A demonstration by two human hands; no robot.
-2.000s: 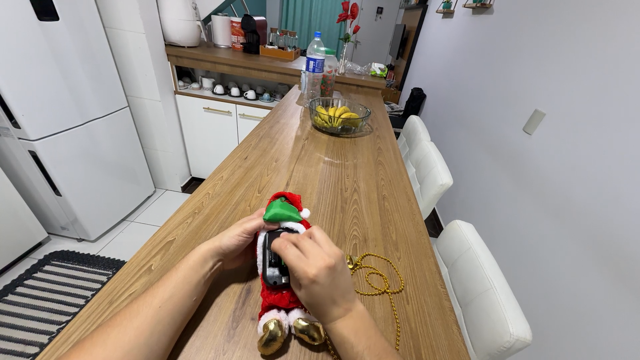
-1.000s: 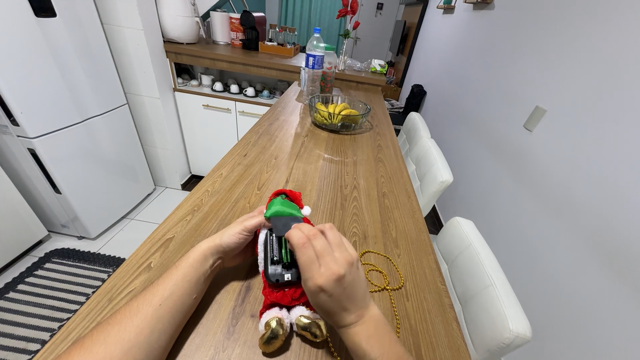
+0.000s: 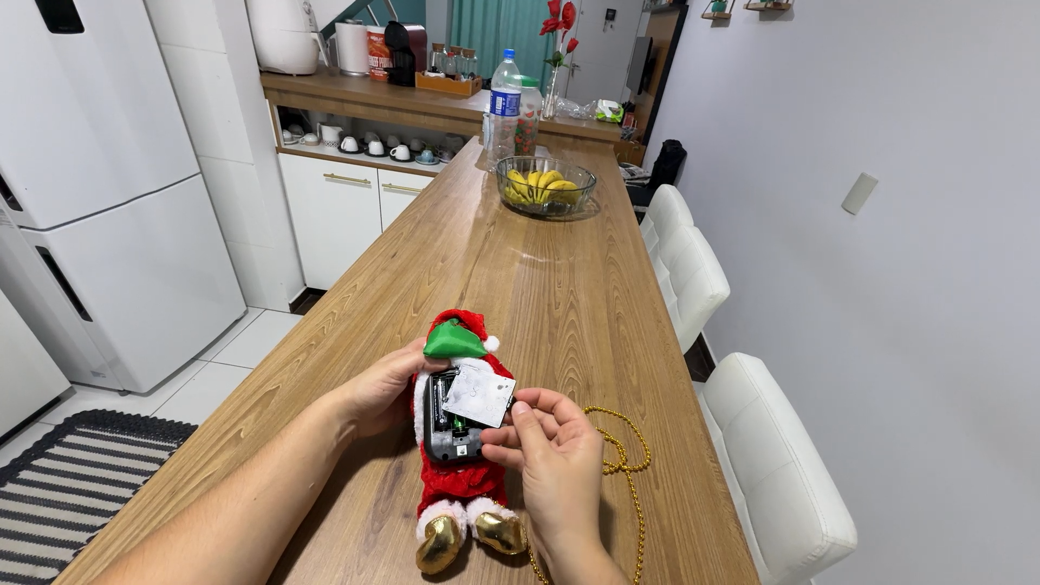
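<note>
A Santa Claus plush figure (image 3: 463, 486) in red and white, with gold boots, lies on the wooden table. A green cloth piece covers its head area below the red hat. On its body is a black battery box (image 3: 443, 447), its compartment uncovered, with batteries inside. My left hand (image 3: 390, 386) holds the figure's upper side at the left. Between the fingers of my right hand (image 3: 552, 455) is a flat battery cover (image 3: 481, 395), its pale side up, tilted over the compartment and hiding part of it. A gold bead chain (image 3: 638, 508) lies right of my right hand.
Farther along the wooden table (image 3: 520, 284) stand a glass bowl (image 3: 546, 207) of bananas and a plastic bottle (image 3: 504, 110) beside a green-lidded jar (image 3: 528, 118). White chairs (image 3: 772, 455) line the right edge. A white refrigerator (image 3: 130, 260) stands at the left.
One second ago my right hand was over the box's upper part, holding a dark piece near the compartment. Now it is lower and to the right, and the cover's pale face shows.
</note>
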